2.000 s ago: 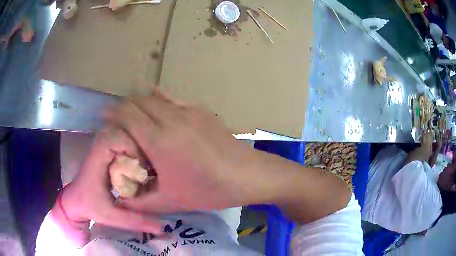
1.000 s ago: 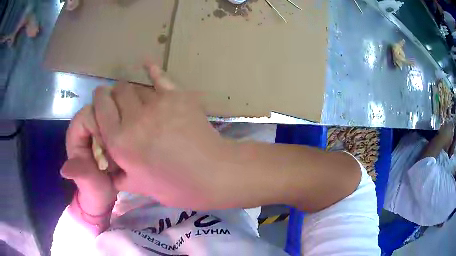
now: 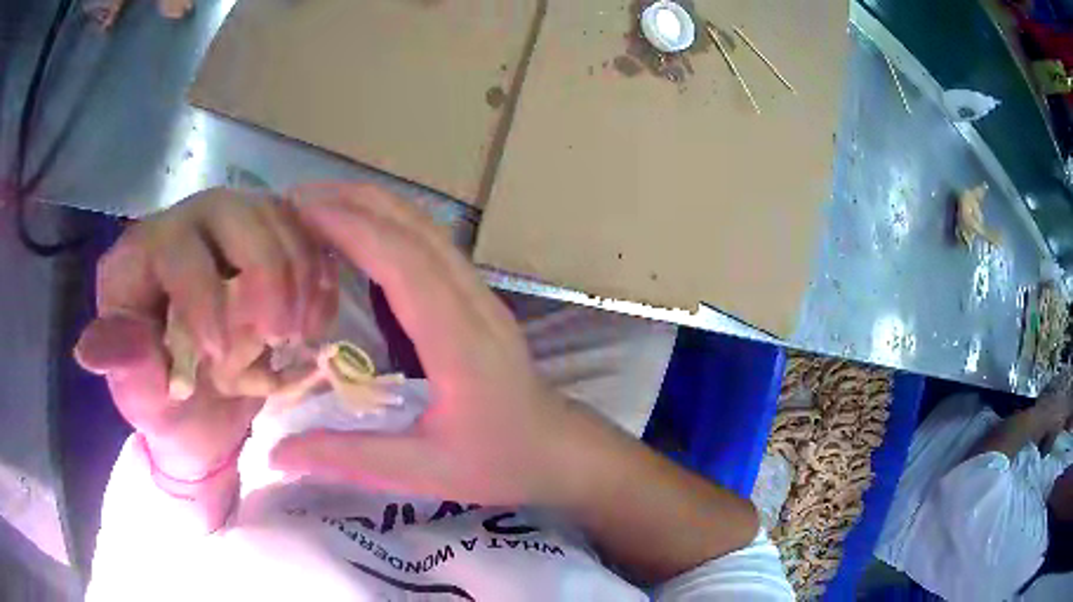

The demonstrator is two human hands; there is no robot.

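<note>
My left hand [image 3: 206, 306], with a red string at the wrist, is curled around a tan toy figure [image 3: 341, 376] at the lower left. A pale limb end shows between thumb and fingers. On the side towards my right hand, part of the figure sticks out, with a round, greenish-rimmed opening and small finger-like tips. The rest is hidden in the hand. My right hand [image 3: 459, 365] is just right of it, blurred, with fingers and thumb apart and nothing seen in it.
Cardboard sheets [image 3: 671, 176] lie on the metal bench [image 3: 906, 223]. A white cap [image 3: 667, 26] stands among dark stains beside thin sticks [image 3: 735, 71]. A tan piece [image 3: 974, 218] lies farther right. A blue crate [image 3: 735, 406] holds rows of tan limbs [image 3: 830, 470]. A person [image 3: 982, 482] sits at the right.
My hands were clasped together around the figure. My right hand has now come away and opened, and more of the figure shows. The view has shifted, bringing more of the crate into sight.
</note>
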